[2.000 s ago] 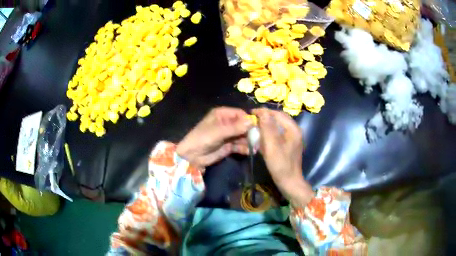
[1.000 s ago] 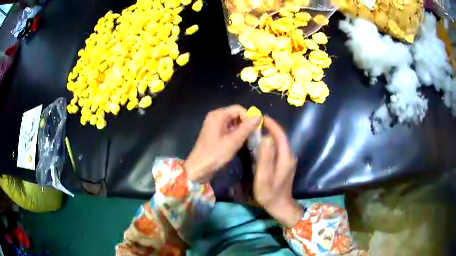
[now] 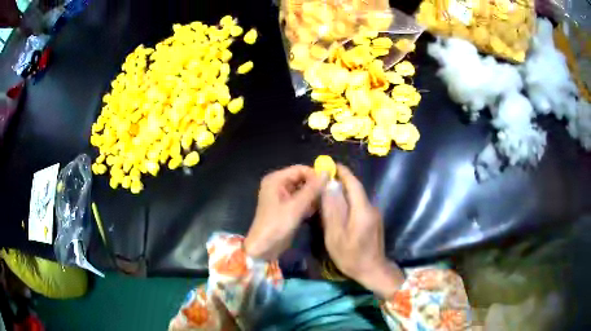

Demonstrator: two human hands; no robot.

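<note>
A small yellow fabric piece is held upright between both hands in front of me. My left hand pinches its left and lower side. My right hand holds its right side, with a small white wad of stuffing at the fingertips just below the piece. No tool is clearly visible; the palms hide what is beneath. A heap of flat yellow pieces spills from an open clear bag beyond my hands. A pile of plump yellow pieces lies at the left.
White stuffing lies at the right, below a second bag of yellow pieces. A printed card, an empty clear bag and a thin yellow strip lie at the left edge. A yellow coil shows partly by my lap.
The yellow piece now stands up round above my fingertips, with the white wad below it. The dark line seen under the hands earlier no longer shows. The view has shifted slightly.
</note>
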